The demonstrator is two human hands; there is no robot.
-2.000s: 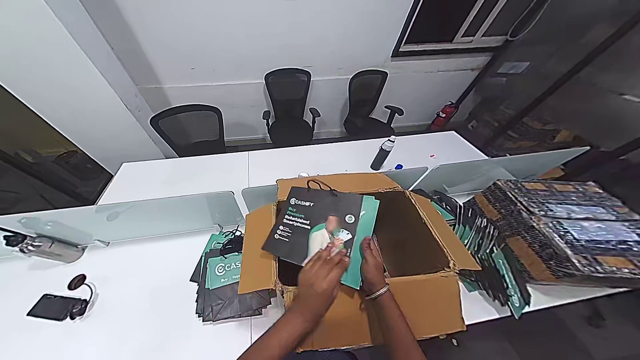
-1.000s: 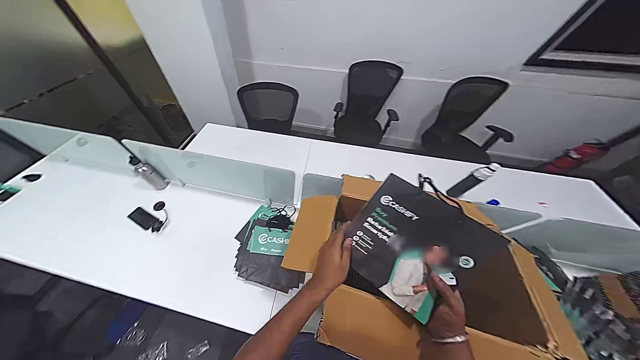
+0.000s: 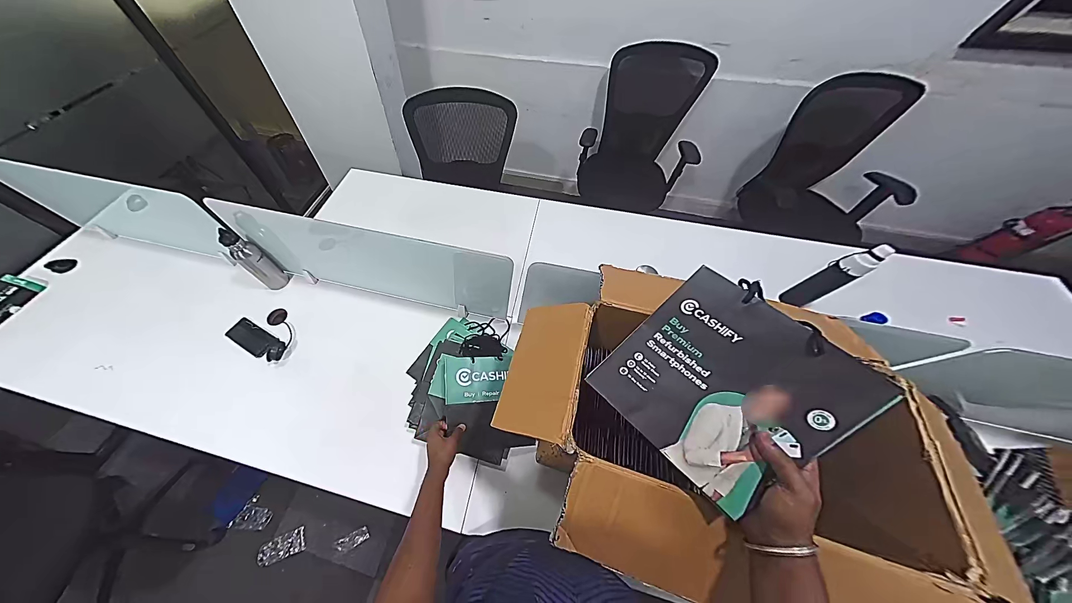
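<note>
My right hand (image 3: 783,494), a bangle on its wrist, grips the lower edge of a dark printed paper carrier bag (image 3: 720,377) with black cord handles. That bag is tilted over an open cardboard box (image 3: 636,532), and dark flat items (image 3: 615,431) stand packed in the box's left part. To the left of the box, a pile of black and green paper bags (image 3: 477,381) lies fanned on the white desk. My left hand (image 3: 444,440) is at the near edge of this pile, thumb and fingers on a bag's edge; how firmly they pinch it cannot be told.
Low frosted dividers (image 3: 377,260) cross the desk (image 3: 167,335). A steel bottle (image 3: 255,260) and a black device with a cable (image 3: 255,337) are at the left. Another bottle (image 3: 837,272) lies behind the box. More bags (image 3: 1034,511) are at the far right, chairs (image 3: 645,126) beyond.
My left hand has left the held bag and moved left to the pile. The right hand still holds a printed bag over the box. The view has swung left.
</note>
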